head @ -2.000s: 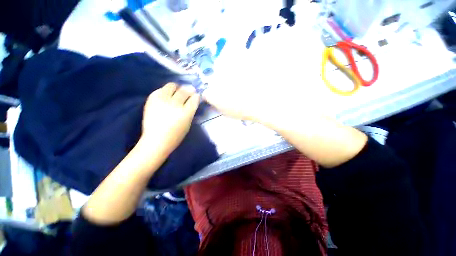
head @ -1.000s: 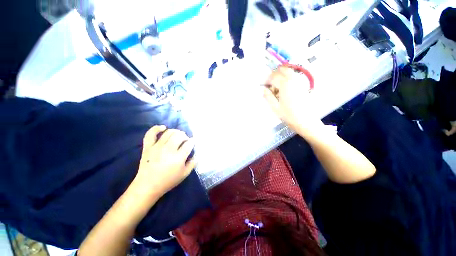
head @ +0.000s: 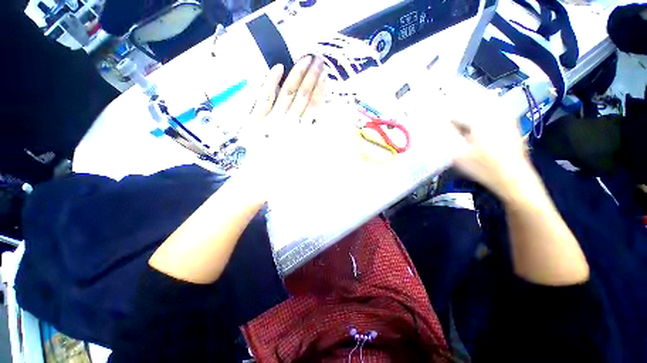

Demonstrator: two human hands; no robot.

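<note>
My left hand (head: pixel 287 103) reaches forward over the machine bed, fingers apart, near pale cords or strips (head: pixel 347 57) beside the machine head; I see nothing held in it. My right hand (head: pixel 489 152) is over the right part of the white table, blurred; whether it holds anything is unclear. The navy garment (head: pixel 106 234) lies heaped at the left, its edge by the presser foot area (head: pixel 230 157), with neither hand on it. The scissors (head: pixel 391 135), with red and yellow handles, lie on the table between my hands.
The white sewing machine head (head: pixel 177 96) with a blue stripe stretches across the back, with a dark control panel (head: pixel 426 28) and dial. A dark strip (head: pixel 269 41) lies over it. Dark straps (head: pixel 528 46) hang at the upper right. The ruler-marked table edge (head: pixel 305 252) borders the red apron.
My left hand has left the navy garment and moved forward and right. My right hand has let go of the scissors and moved right. The camera view has shifted, showing more of the machine head.
</note>
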